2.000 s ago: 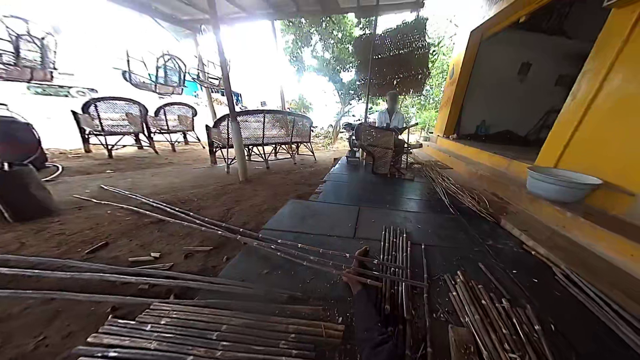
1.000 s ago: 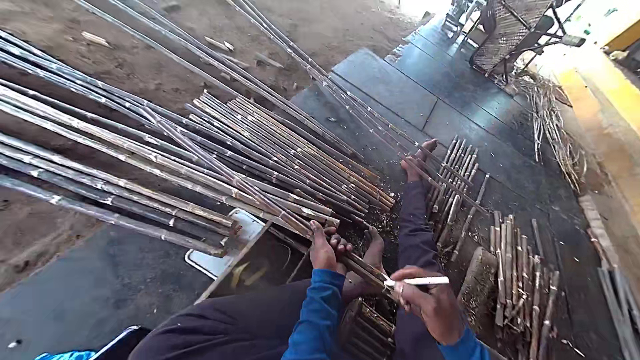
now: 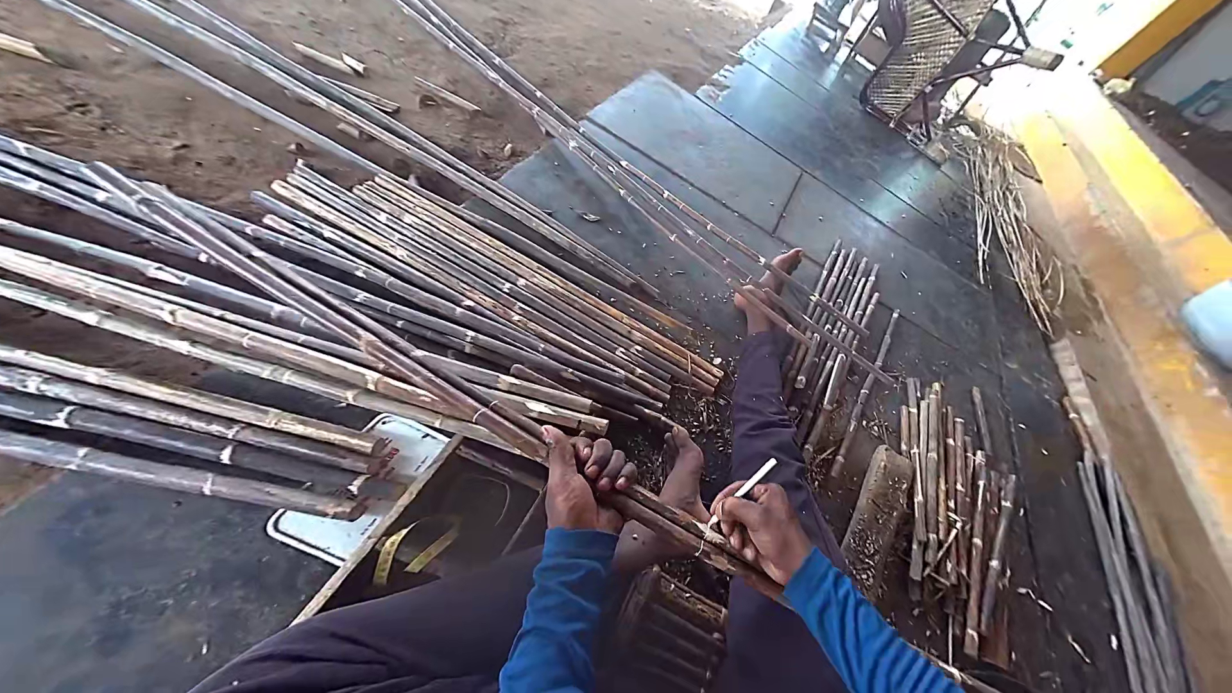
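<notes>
My left hand (image 3: 582,479) is closed around long brown cane poles (image 3: 423,375) that slant across my lap from upper left to lower right. In my right hand (image 3: 767,527) is a thin white stick, perhaps chalk or a marker (image 3: 756,479), its lower end against the canes just right of my left hand. Under the held canes stands a round slatted cane piece (image 3: 669,626) between my legs. To the left lies a stack of thick poles (image 3: 241,414), and behind it a bundle of shorter canes (image 3: 520,279).
An open box (image 3: 452,520) with a yellow tape measure (image 3: 414,551) is beside my left leg. Short cane bundles (image 3: 948,500) and a wooden block (image 3: 881,510) lie right. Long thin canes (image 3: 616,173) cross my foot. A woven chair (image 3: 929,58) and loose strips (image 3: 1011,212) are farther off.
The view has swung down from the yard to my lap since the first frame. Since one second ago, the white stick has turned from nearly level to steeply slanted, with its lower end at the canes.
</notes>
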